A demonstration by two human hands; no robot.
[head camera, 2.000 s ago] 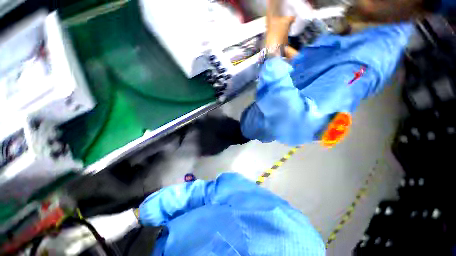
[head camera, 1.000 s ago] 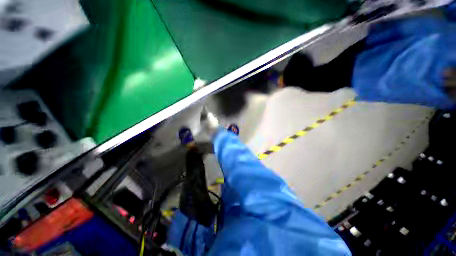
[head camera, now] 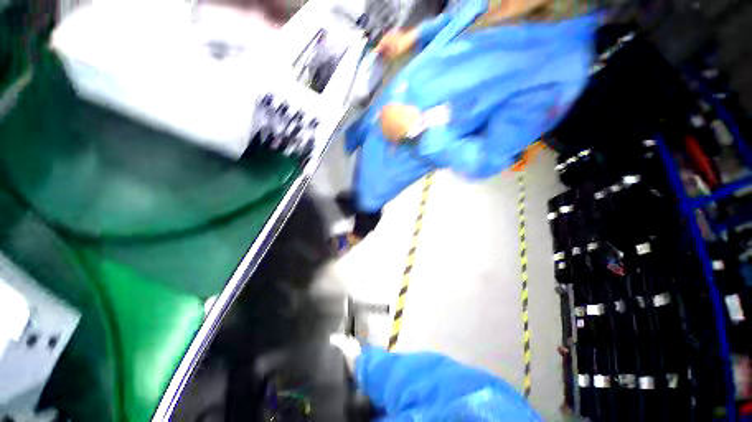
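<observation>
My right hand [head camera: 348, 349], in a pale glove, shows small and blurred at the lower middle, at the end of a blue sleeve. It is beside a dark, angular, frame-like thing [head camera: 363, 309]; whether it grips this I cannot tell. Dark cords with a thin yellow-green lead [head camera: 290, 402] show blurred at the bottom, left of the sleeve. My left hand is not seen.
A green conveyor belt [head camera: 157, 198] with a metal edge [head camera: 247, 276] runs along the left, bearing a white housing [head camera: 165, 78]. A person in blue [head camera: 470, 91] bends beside the line ahead. Yellow-black tape [head camera: 404, 284] marks the floor. Stacked black items and a blue rack [head camera: 694, 239] stand right.
The view has swung, so the person ahead and the white housing show again at the top. The dark item seen below my hand a second ago is no longer distinct.
</observation>
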